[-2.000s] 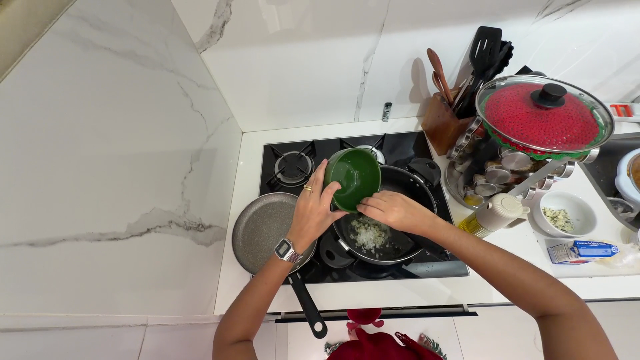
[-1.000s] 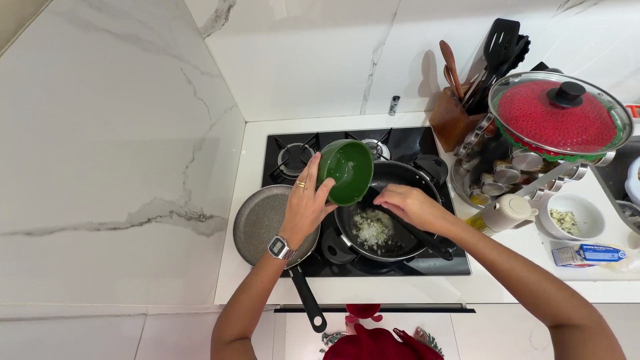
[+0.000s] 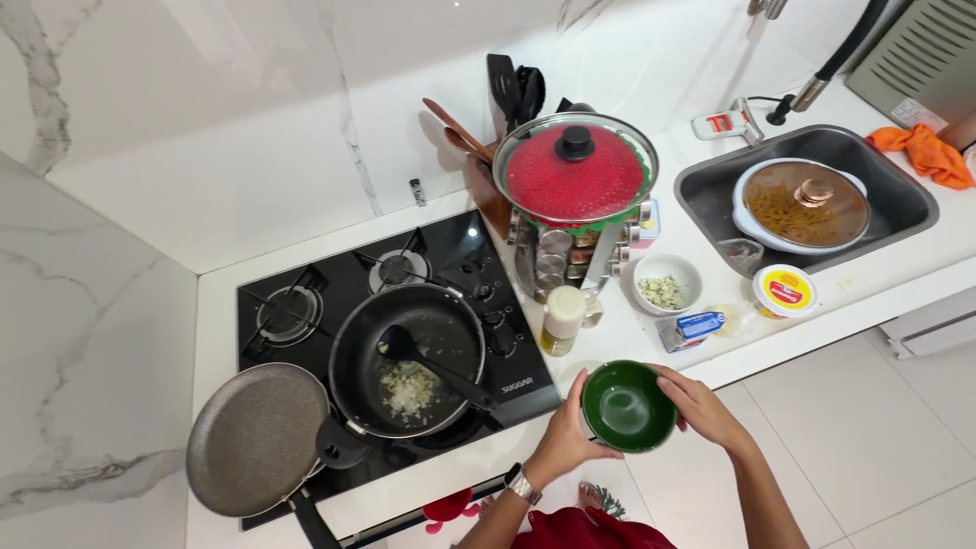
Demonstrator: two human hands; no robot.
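A green bowl (image 3: 629, 406) is held between both of my hands, in front of the counter edge and right of the cooktop. My left hand (image 3: 568, 438) grips its left side, with a wristwatch on that wrist. My right hand (image 3: 698, 404) holds the bowl's right rim. The inside of the bowl shows only some shine or residue. On the cooktop stands a deep black pan (image 3: 358, 328) with chopped pale onion or garlic (image 3: 409, 390) in it. A black spoon or ladle (image 3: 435, 366) rests in that pan, its handle over the right rim.
A grey frying pan (image 3: 259, 438) overlaps the cooktop's left front corner. Right of the cooktop (image 3: 522, 358) are an oil bottle (image 3: 563, 320), a spice rack (image 3: 553, 263) beneath a lidded red colander (image 3: 572, 179), a white bowl (image 3: 643, 286), a carton (image 3: 690, 332) and a tub (image 3: 784, 291). A lidded dish (image 3: 808, 210) sits in the sink.
The green bowl and both hands have moved from over the deep pan to the right, in front of the counter. My right hand has let go of the black utensil. The view has swung right.
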